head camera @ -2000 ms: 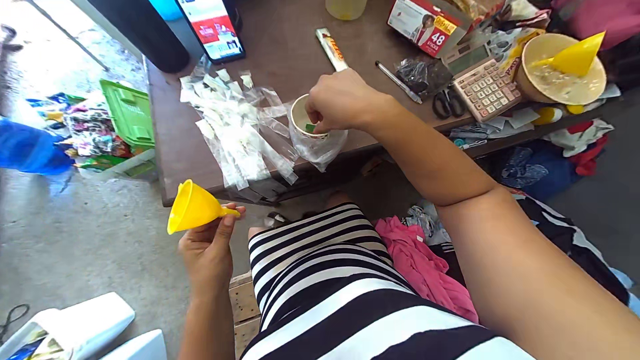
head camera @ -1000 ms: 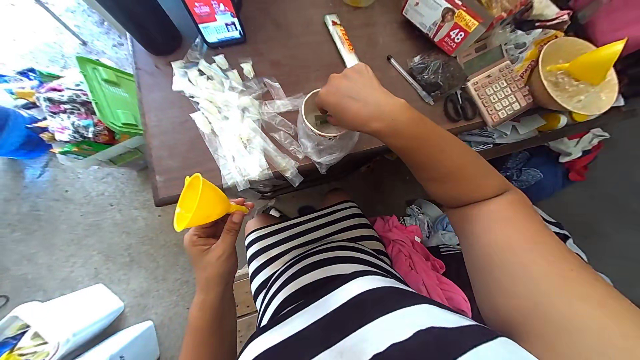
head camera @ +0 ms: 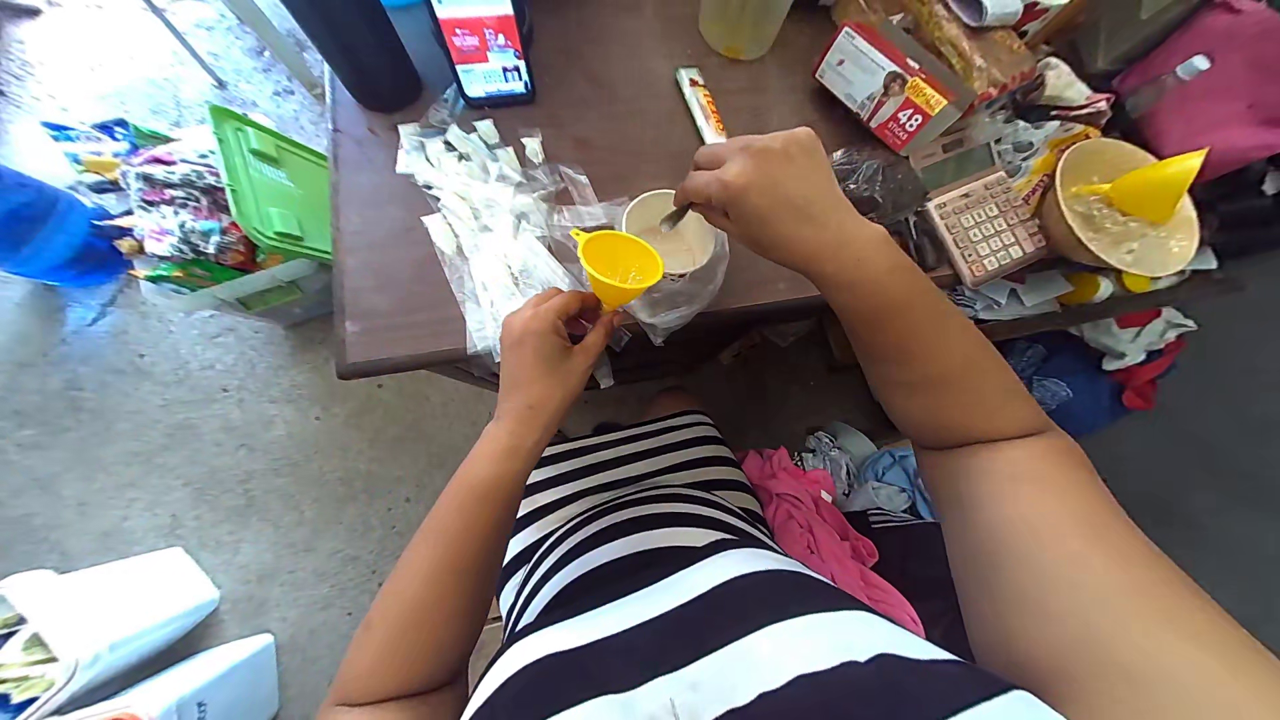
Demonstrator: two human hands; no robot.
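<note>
My left hand grips a yellow plastic funnel by its stem, mouth up, beside a white cup at the table's front edge. Pale contents show in the cup, and a clear plastic bag lies around its base. In my right hand is a small metal spoon, its tip over or inside the cup; the fingers hide most of its handle. Left of the cup lies a pile of small clear plastic packets with whitish contents.
On the brown table stand a phone, a dark cylinder, a printed tube, a red and white box, a calculator and a bowl holding another yellow funnel. A green lid is at the left.
My left hand has brought the funnel from left of the table edge up and right, beside the cup. The spoon in my right hand has come into sight at the cup.
</note>
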